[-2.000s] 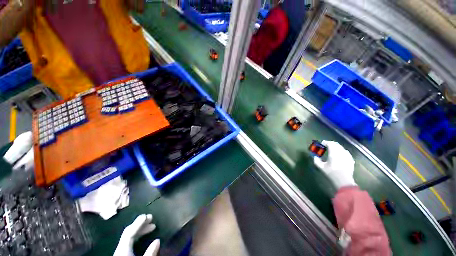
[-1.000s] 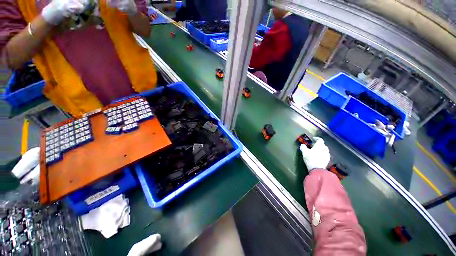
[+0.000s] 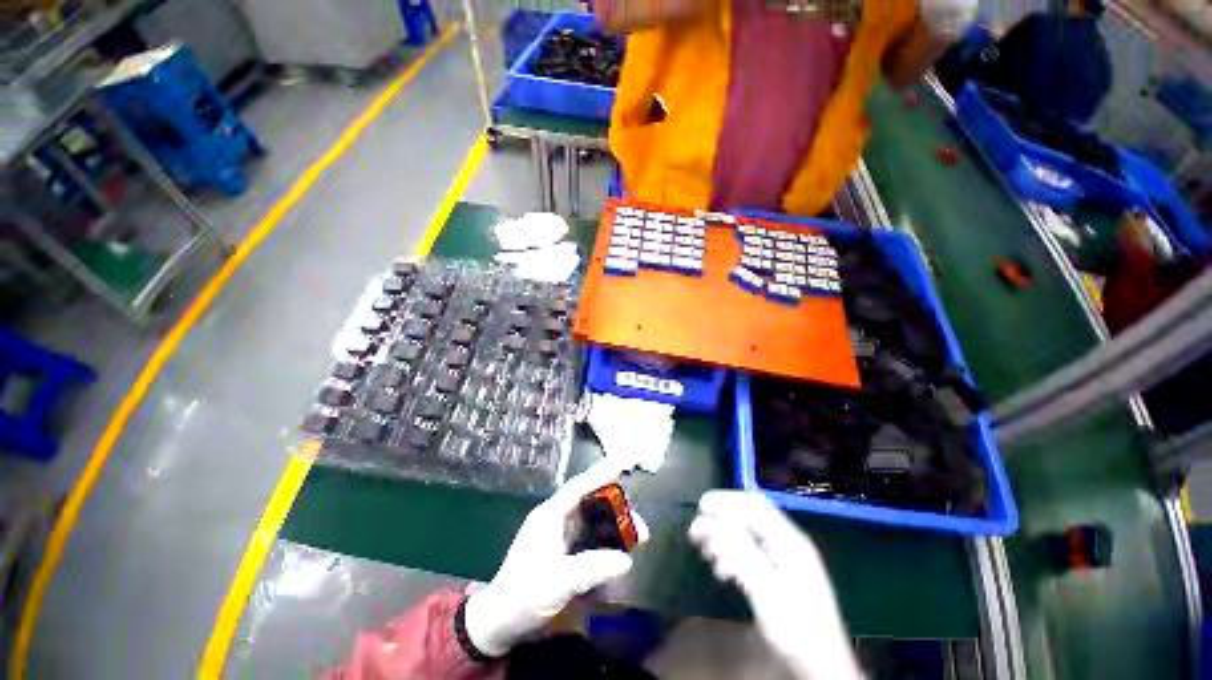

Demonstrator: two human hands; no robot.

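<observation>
My left hand (image 3: 538, 571), in a white glove, holds a small coil unit (image 3: 607, 518) with a black body and orange-copper middle, above the near edge of the bench. The unit is tilted between thumb and fingers. My right hand (image 3: 751, 545), also white-gloved, is just right of the unit and apart from it. Its fingers are curled together; whether a small part is between them cannot be told.
A clear blister tray (image 3: 432, 468) with dark parts is at left. An orange board (image 3: 718, 326) bears small blue-and-white pieces beside a blue bin (image 3: 877, 511) of black parts. White gloves (image 3: 635, 432) lie on the bench. A green conveyor (image 3: 1037, 359) carries units at right. Another person stands opposite.
The view has turned left, towards the tray. My right hand has come back from the conveyor to the bench front. My left hand, empty two seconds ago, now holds a coil unit.
</observation>
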